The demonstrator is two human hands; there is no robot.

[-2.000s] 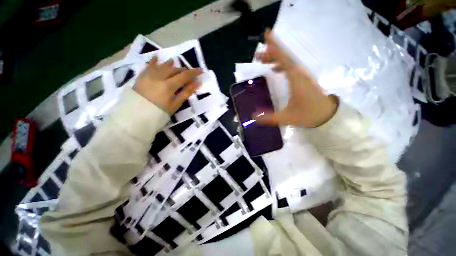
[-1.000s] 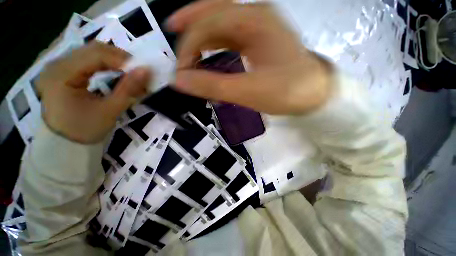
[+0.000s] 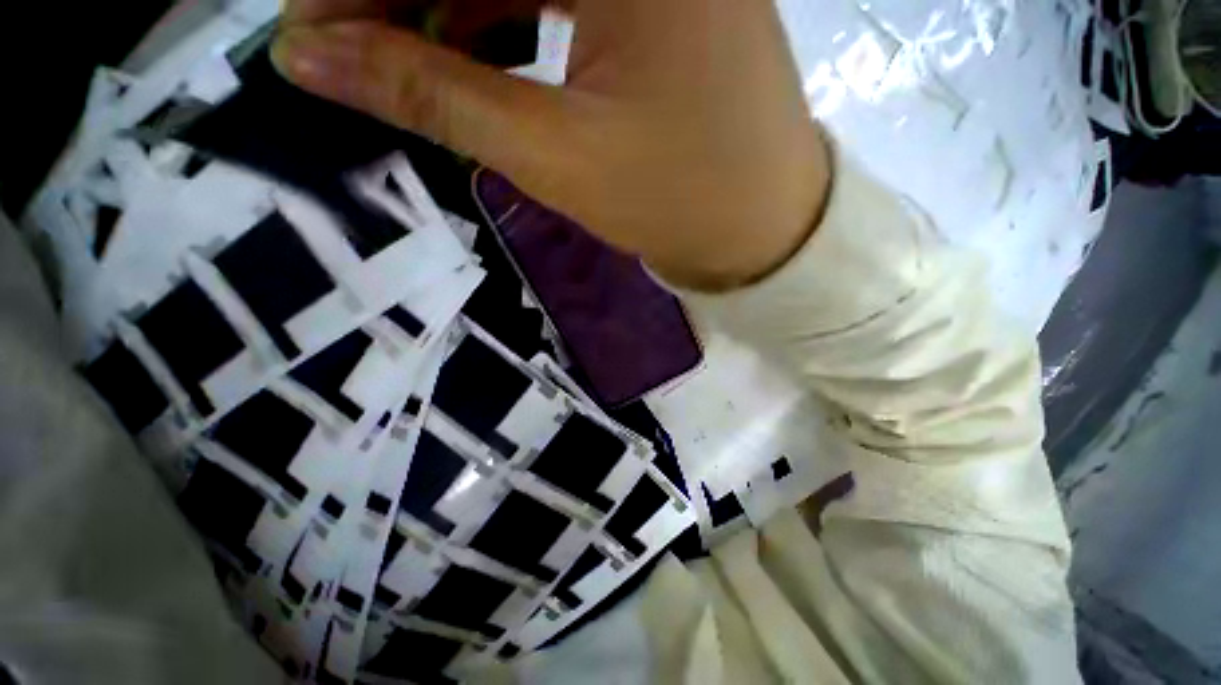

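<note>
My right hand (image 3: 589, 121) is large at the top centre and cut off by the upper edge. Its thumb points left, over a blurred dark area; I cannot tell if the fingers hold a piece. My left hand is out of the picture; only a blurred sleeve shows at the left edge. White die-cut sheets with rows of black squares (image 3: 536, 525) lie fanned out and overlapping in front of me. A dark smartphone (image 3: 603, 315) lies tilted right of them, its upper part under my right hand.
A heap of white, partly shiny backing sheets (image 3: 924, 174) lies at the right. A pale looped cable and part of a pale object (image 3: 1162, 60) show at the top right. More cut-out sheets (image 3: 101, 214) lie at the upper left.
My left hand has left the picture. My right hand has moved up, and the white piece between both hands no longer shows. The view has shifted.
</note>
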